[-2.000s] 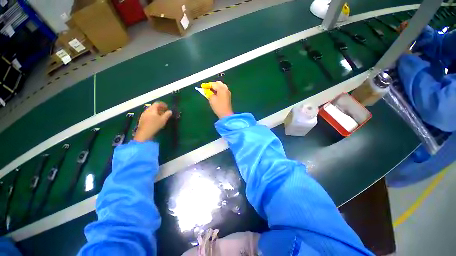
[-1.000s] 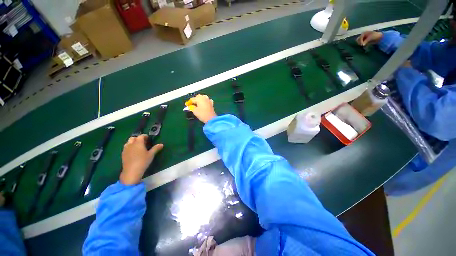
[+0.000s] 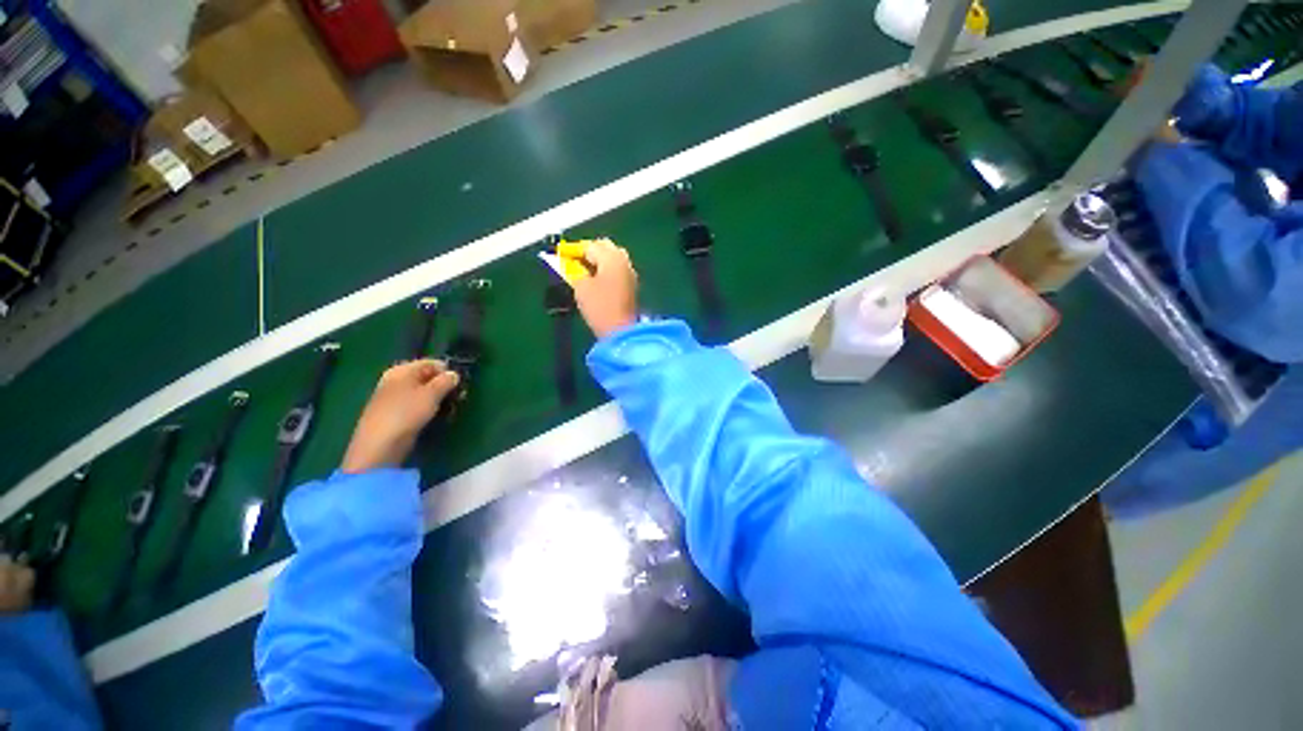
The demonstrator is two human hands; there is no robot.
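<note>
Dark watches with long black straps lie across the green belt. My left hand (image 3: pixel 402 411) pinches the side of a watch (image 3: pixel 463 347) left of centre; its fingertips hide part of the case. My right hand (image 3: pixel 609 286) holds a small yellow-and-white wiping piece (image 3: pixel 572 263) between thumb and fingers. It is just above the upper part of another watch (image 3: pixel 560 303); contact is not clear. A further watch (image 3: pixel 696 240) lies to the right of my right hand.
A white bottle (image 3: pixel 857 334) and a red-rimmed box (image 3: pixel 983 317) with white contents stand beyond my right forearm. A brown container (image 3: pixel 1055 246) is beside a metal post. A neighbour's blue sleeves (image 3: pixel 1215 214) are at right, another person's hand (image 3: pixel 15 584) at far left. Pale rails (image 3: pixel 522 453) edge the belt.
The watches have moved rightward along the belt. My left hand has gone from flat over the straps to pinching at a watch case. My right hand has shifted slightly up and right, still holding the wiping piece.
</note>
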